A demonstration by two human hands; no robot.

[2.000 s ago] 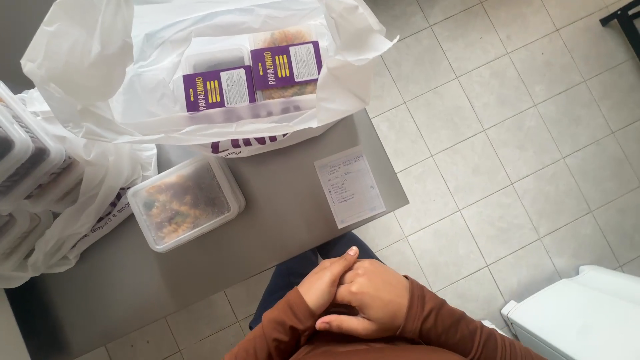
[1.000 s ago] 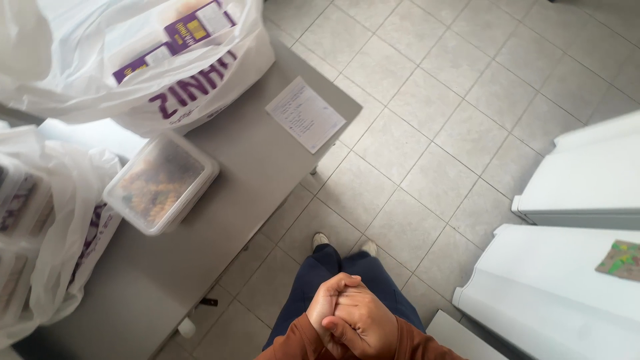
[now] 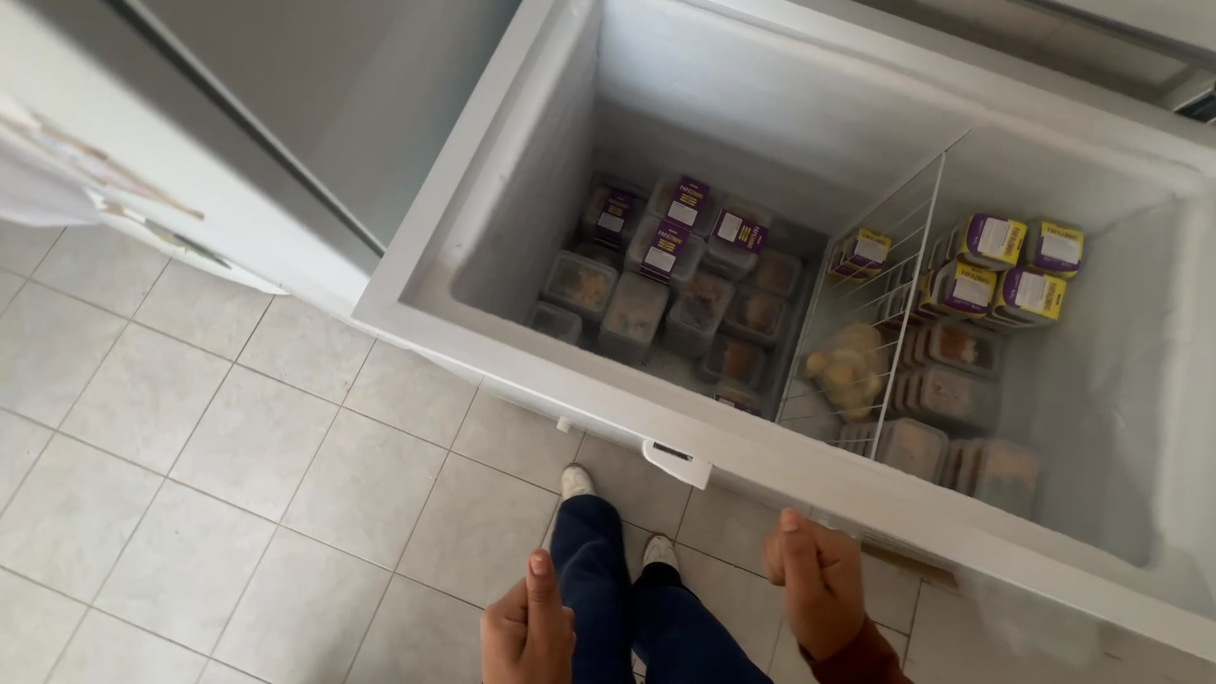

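Observation:
An open white chest freezer [image 3: 532, 380] lies in front of me, its near rim beyond my hands. My left hand [image 3: 530, 622] is closed, thumb up, over the floor at the bottom middle, holding nothing that I can see. My right hand [image 3: 819, 575], also closed with nothing visible in it, is just below the rim. Inside at the left stand stacked plastic food containers [image 3: 632, 313], several with purple sleeves [image 3: 665, 249]. A white wire divider [image 3: 912, 313] separates them from containers with yellow and purple sleeves [image 3: 1031, 290] at the right. A bag of pale yellow food [image 3: 848, 370] lies near the divider.
A white appliance [image 3: 218, 161] stands close at the left of the freezer. The freezer's lock fitting [image 3: 676, 463] juts from its front. My shoes [image 3: 576, 482] are on the grey tiled floor [image 3: 275, 456] near the freezer front.
The view has turned far from the grey table with bags to the open freezer. My hands, clasped together before, are now apart.

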